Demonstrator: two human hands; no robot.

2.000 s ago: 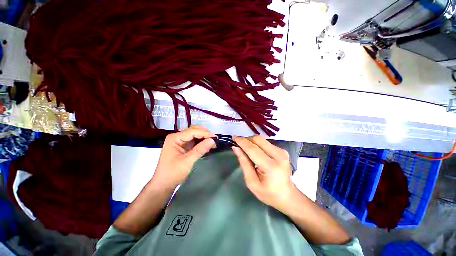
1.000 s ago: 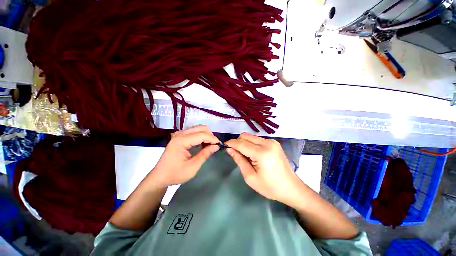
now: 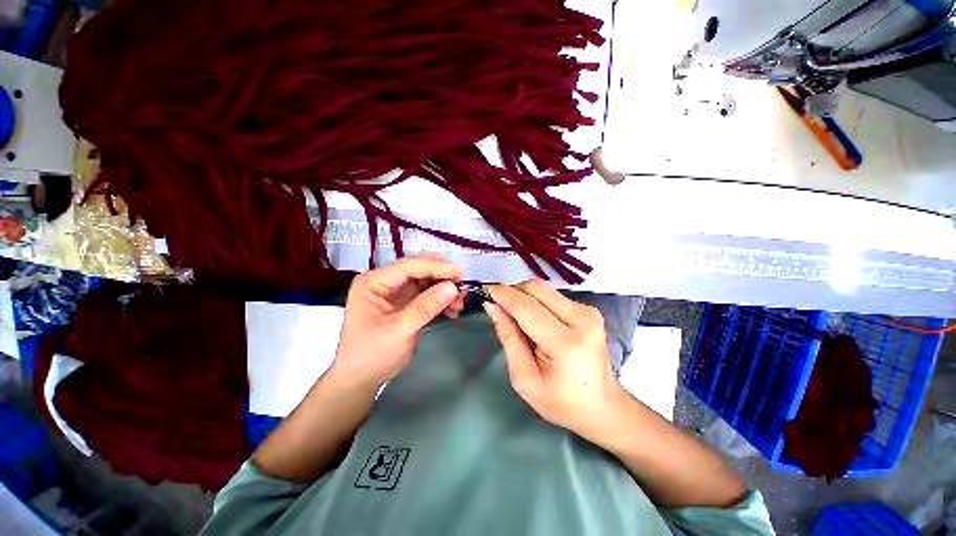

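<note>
A small, narrow dark piece, looking black, perhaps a strip end (image 3: 475,292), spans the short gap between my hands, just off the table's front edge. My left hand (image 3: 393,314) pinches its left side between thumb and fingertips. My right hand (image 3: 550,345) pinches its right side. Whether a small tool is also at the right fingertips is too small to tell. A big heap of dark red strips (image 3: 314,115) lies on the table at upper left, loose ends pointing right.
A sewing machine (image 3: 860,47) stands at upper right, an orange and blue handled tool (image 3: 830,138) below it. A blue crate (image 3: 891,408) with a maroon bunch is at lower right. A second dark red pile (image 3: 157,387) lies at lower left. A pale sheet (image 3: 283,351) is behind my forearms.
My fingertips were almost together a second ago and are now slightly apart, with the dark piece showing between them. The strip heaps have not visibly changed.
</note>
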